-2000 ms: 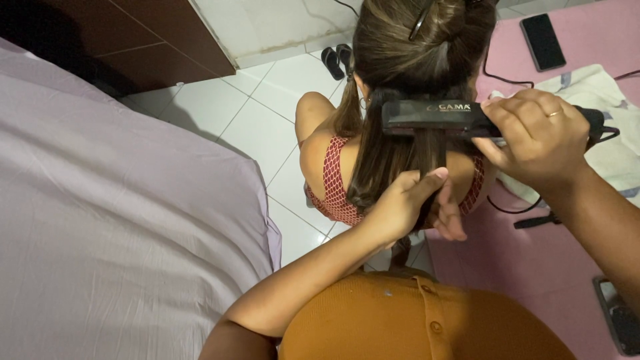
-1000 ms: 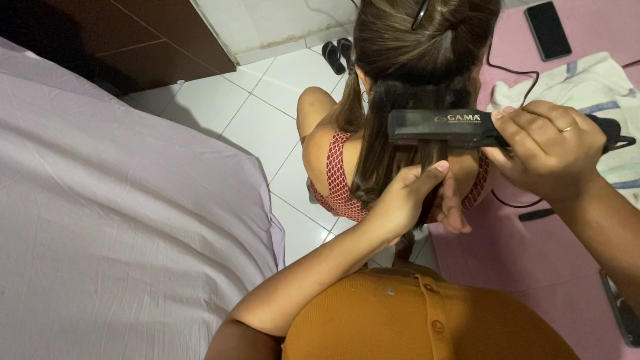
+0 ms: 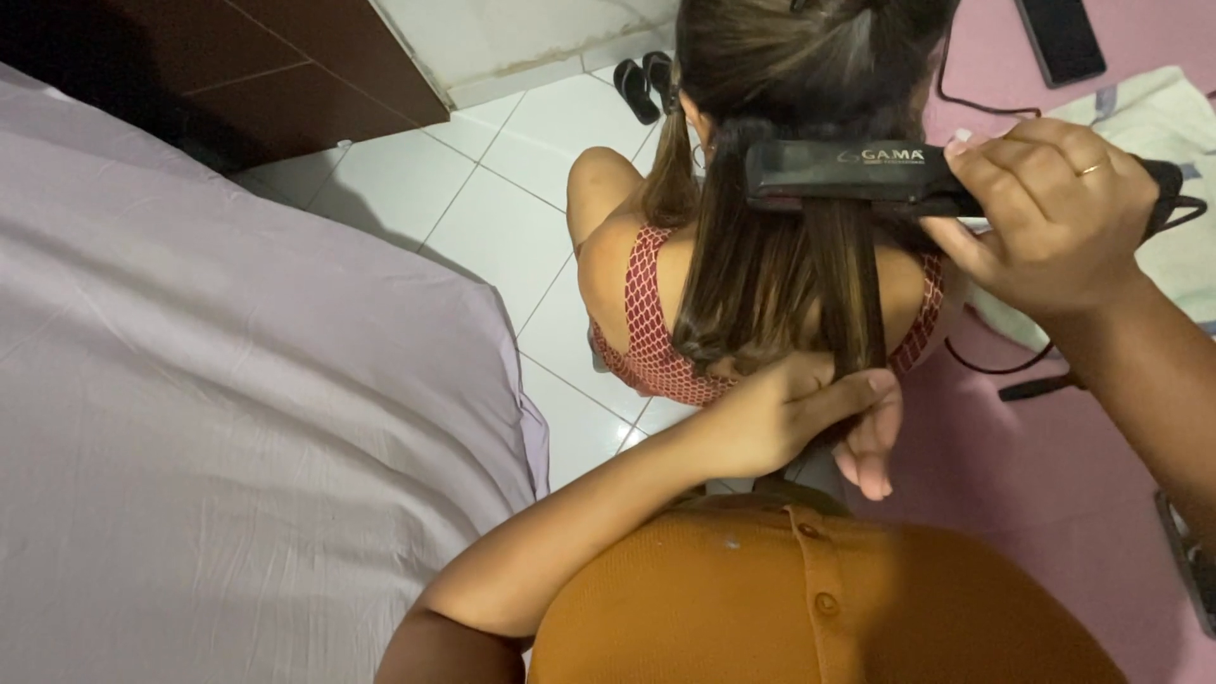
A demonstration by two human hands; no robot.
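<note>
A seated person has their back to me, in a red patterned top. My right hand (image 3: 1054, 214) grips a black GAMA hair straightener (image 3: 836, 176), held level across the back of the head. Its plates are around a strand of brown hair (image 3: 850, 285) near the top of the loose lower section. Below it, my left hand (image 3: 826, 413) pinches that strand between thumb and fingers, other fingers spread. The upper hair (image 3: 807, 66) is gathered up on the head. More loose hair (image 3: 746, 275) hangs to the left of the strand.
A sheet-covered bed (image 3: 237, 399) fills the left side. On the pink surface (image 3: 1016, 475) at right lie a phone (image 3: 1061, 38), a pale towel (image 3: 1164, 237), a black cord and a dark slim object (image 3: 1040, 388). Black flip-flops (image 3: 635, 91) rest on the white tile floor (image 3: 475, 218).
The straightener has tilted slightly in my right hand and stays around the strand near the head. My left hand holds the hair below it throughout.
</note>
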